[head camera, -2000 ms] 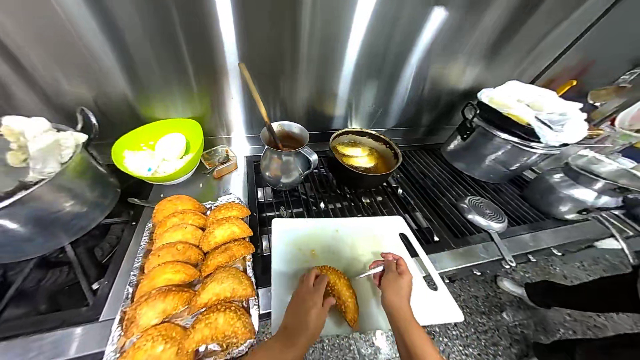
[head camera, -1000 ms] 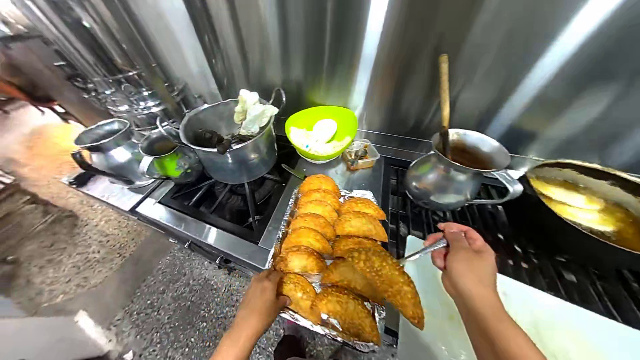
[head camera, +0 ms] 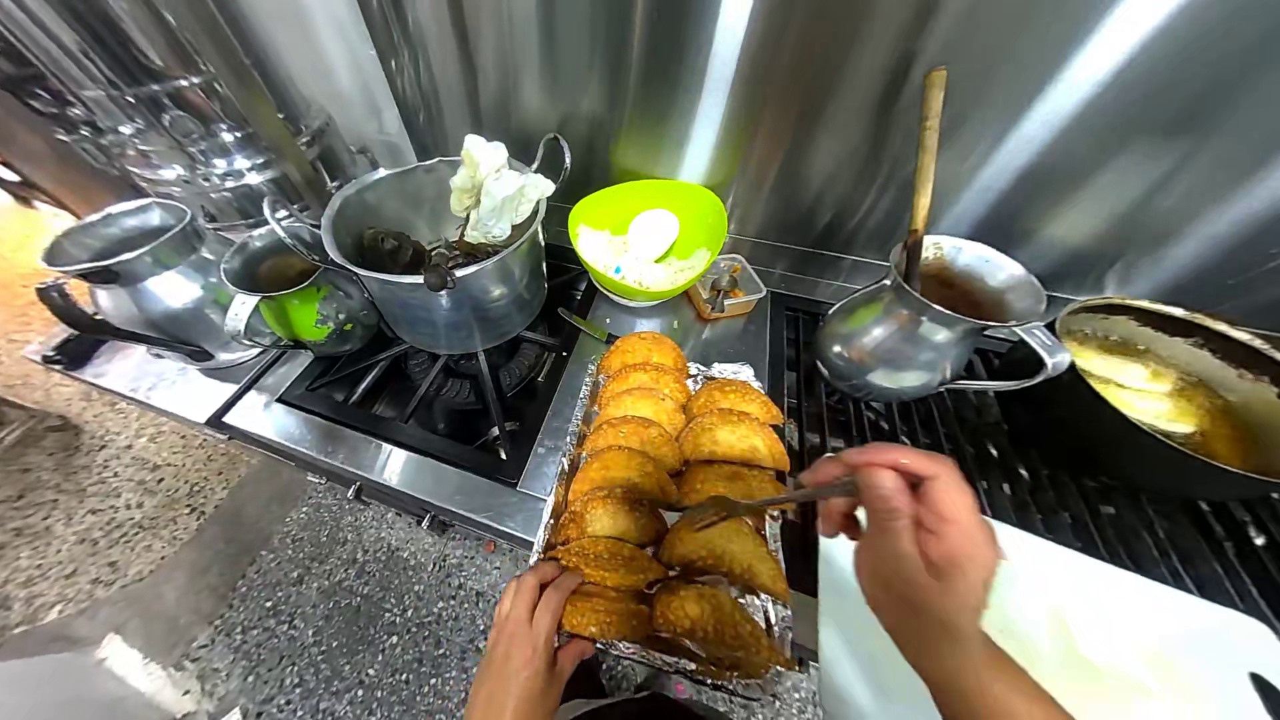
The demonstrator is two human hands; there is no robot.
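Two columns of golden fried turnovers [head camera: 628, 440] lie overlapping in a foil-lined tray [head camera: 560, 505]. My left hand [head camera: 530, 640] rests at the tray's near left corner, its fingers touching the turnover [head camera: 605, 612] there; whether it grips it cannot be told. My right hand [head camera: 915, 545] holds a metal fork [head camera: 770, 498] by the handle, over the right column. The fork's tines are at the upper edge of a turnover [head camera: 725, 553], beside another one. Below my right hand lies a white cutting board [head camera: 1090, 640], partly hidden by the arm.
Behind the tray stand a lime-green bowl [head camera: 648, 200] with a white scoop-like thing and a small plastic container [head camera: 745, 295]. A metal jug [head camera: 880, 345] and a dark pan [head camera: 1070, 430] of frying oil stand right. A large pot [head camera: 450, 310] and metal jugs [head camera: 160, 280] stand left.
My right hand and fork have moved from the turnover above the board's edge to over the tray. That turnover is now down among the others. My left hand stays at the tray's near left corner.
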